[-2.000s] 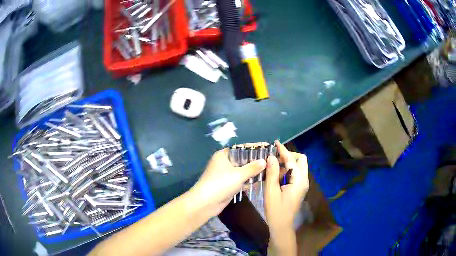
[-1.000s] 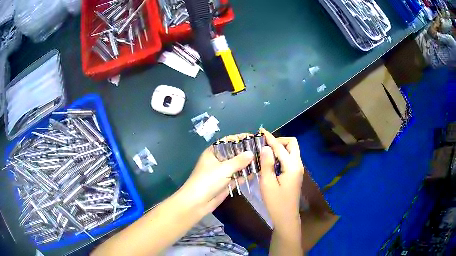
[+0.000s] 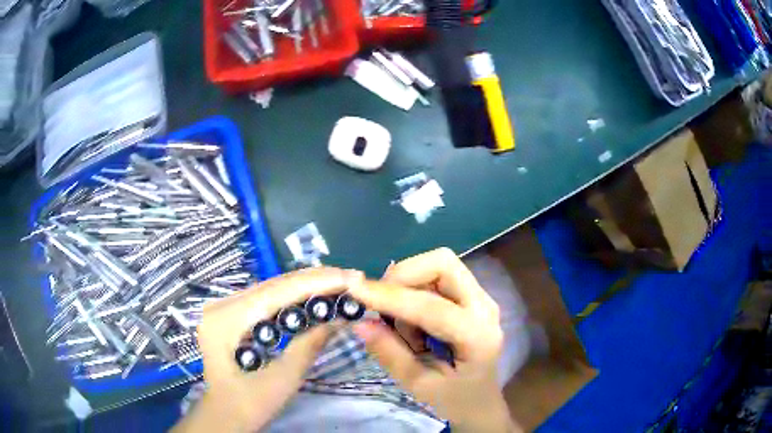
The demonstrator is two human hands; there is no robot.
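Several small metal shafts sit side by side in my left hand, their round ends with dark rings and pale centres facing me. My left hand is closed around them. My right hand is beside it, thumb and forefinger at the rightmost shaft. A dark blue slim item shows under the right fingers, partly hidden; it looks like a pen. The shafts' thin rods are hidden. A blue tray heaped with loose metal shafts is left of my hands.
Red bins of parts stand at the back. A black-and-yellow tool end, a white rounded device and paper scraps lie on the bench. A clear box is behind the blue tray. Cartons stand below the bench edge.
Both hands have come closer to me and lower left, and the shafts have tilted from side-on to ends facing me. The view has shifted, moving the bench items rightward.
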